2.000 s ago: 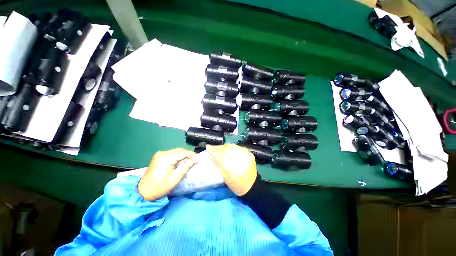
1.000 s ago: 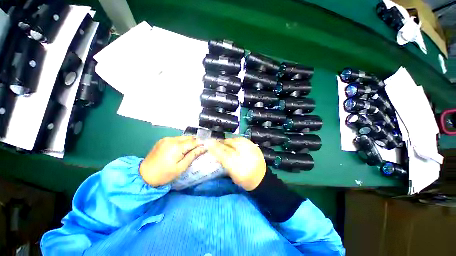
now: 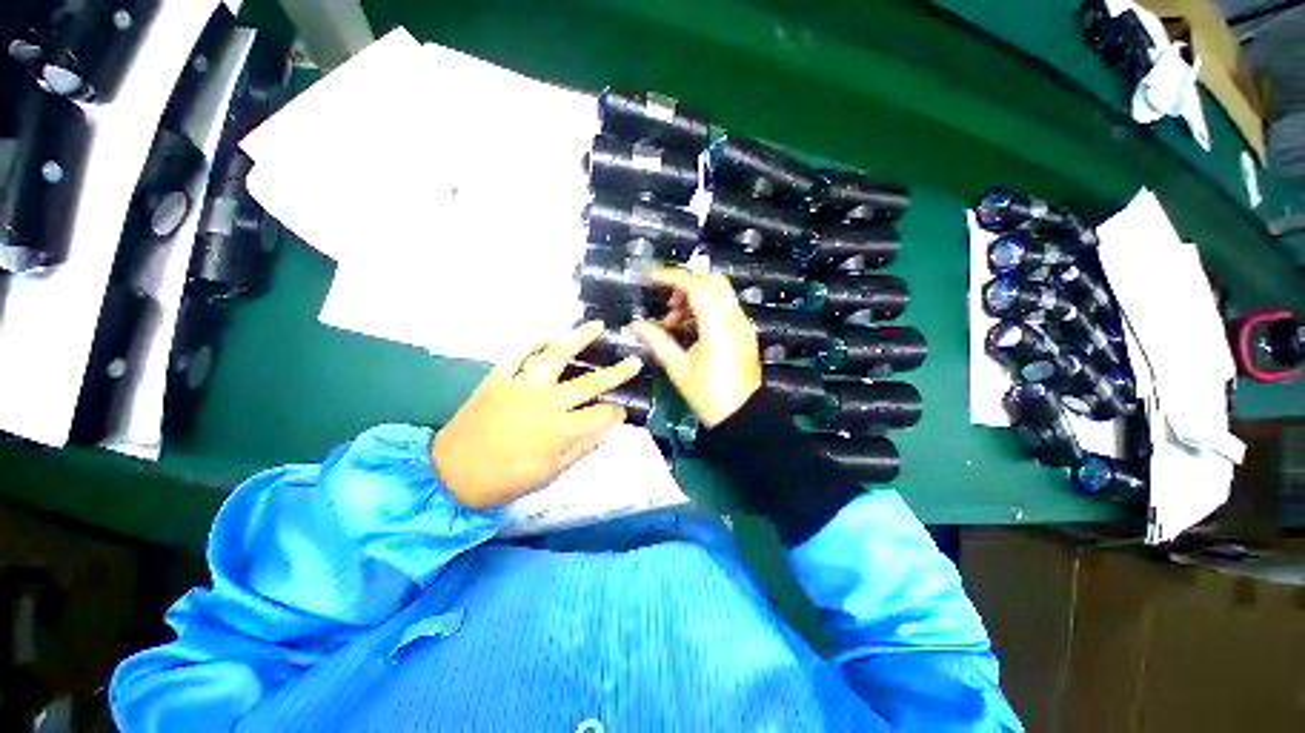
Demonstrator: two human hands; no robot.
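My left hand (image 3: 530,430) reaches over the lower end of the left column of black cylindrical units (image 3: 644,222), its fingers spread. A white label sheet (image 3: 616,480) extends from under this hand near the bench's front edge; whether the hand grips it is hidden. My right hand (image 3: 709,344) is over the same column, thumb and forefinger apart around a unit, fingertips close to my left fingers. A tiny pale piece, possibly a label, shows at the meeting fingertips. Pale patches show on several barrels above. Both hands partly cover the lower units.
More black units (image 3: 866,297) lie in columns to the right. Lens-end units (image 3: 1019,297) cluster on white paper at right, beside stacked paper (image 3: 1181,344). Paper liner sheets (image 3: 429,186) lie left of the columns. Larger-looking black units (image 3: 36,179) lie at far left. A pink-and-black item (image 3: 1267,348) is at the right edge.
My hands were together at the label sheet near my body. They have moved forward onto the left column and spread apart. The label sheet now shows below my left hand.
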